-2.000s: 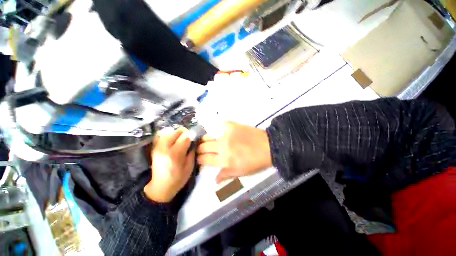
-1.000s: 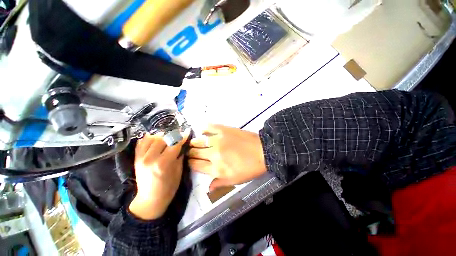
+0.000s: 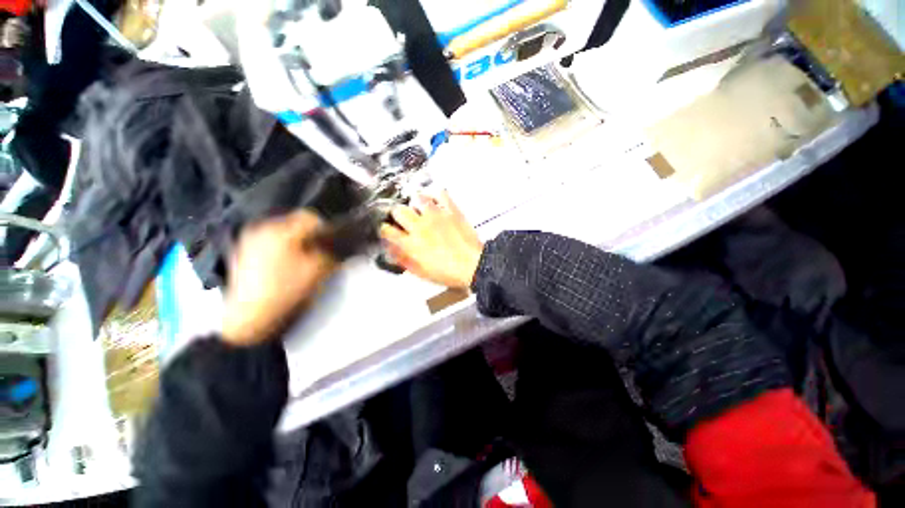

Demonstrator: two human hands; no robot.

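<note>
The dark garment lies bunched on the left of the table, and a narrow dark part of it runs to the presser foot area of the white sewing machine. My left hand is blurred, left of the foot, at the garment's near edge; its fingertips meet the dark cloth. My right hand is just in front of the foot, fingers bent down on the dark cloth end. Whether it pinches the cloth is hidden.
A black strap hangs across the machine head. Orange-handled snips lie right of the foot, near a blue part. A plastic-wrapped packet and a tan cardboard piece are further right. A pale measuring tape runs along the table's front edge.
The view has swung and pulled back, showing more garment at left. My left hand has moved left, away from the foot and my right hand. My right hand stays near the foot with its fingers more bent.
</note>
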